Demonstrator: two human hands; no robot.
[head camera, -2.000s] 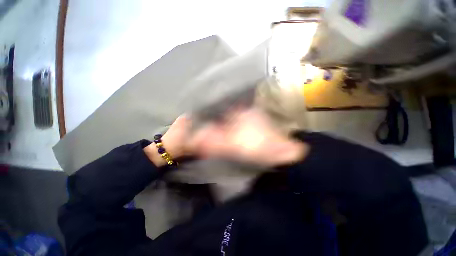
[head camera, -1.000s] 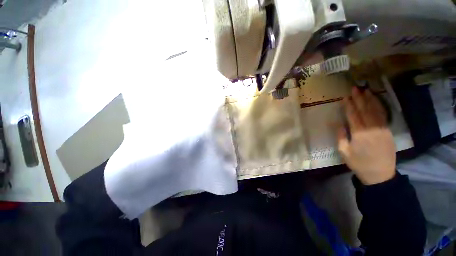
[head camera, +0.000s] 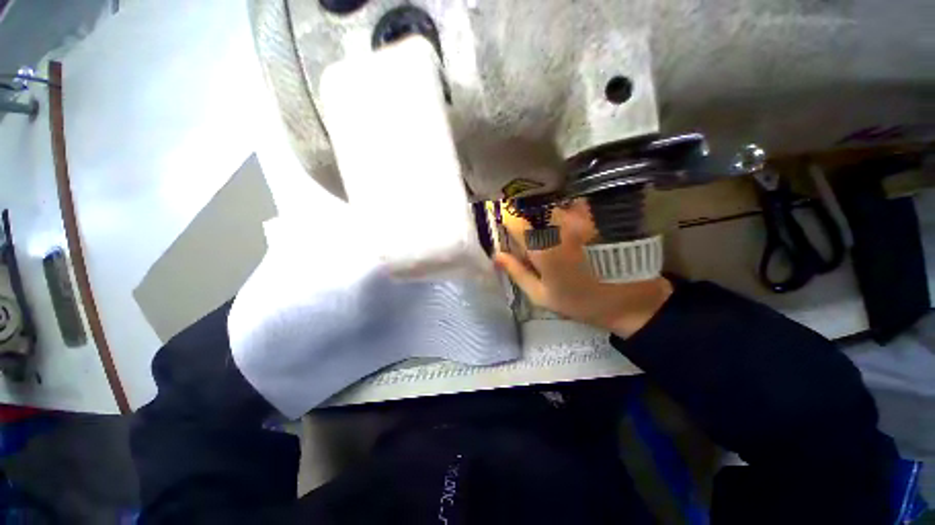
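The white pocketing cloth (head camera: 349, 328) lies at the table's front edge, left of the needle area, over a grey-beige panel (head camera: 205, 251) that sticks out at its left. My right hand (head camera: 569, 272) is beside the needle area, its fingertips partly hidden under the off-white machine head (head camera: 513, 92) and behind the ribbed tension dial (head camera: 625, 258). Whether its fingers grip cloth cannot be seen. My left hand is hidden; only the dark left sleeve (head camera: 200, 359) shows, running up to the white cloth. The presser foot area is mostly covered by the machine head.
Black-handled scissors (head camera: 787, 241) lie right of my right hand. A dark strap-like piece (head camera: 887, 256) lies farther right. A printed ruler (head camera: 482, 377) runs along the front edge. Brown edging (head camera: 82, 256) and another machine's parts (head camera: 12, 318) are at left.
My right hand has moved left from the scissors to the needle area. The machine head looks larger and nearer as the view has shifted. The beige cloth right of the needle no longer shows.
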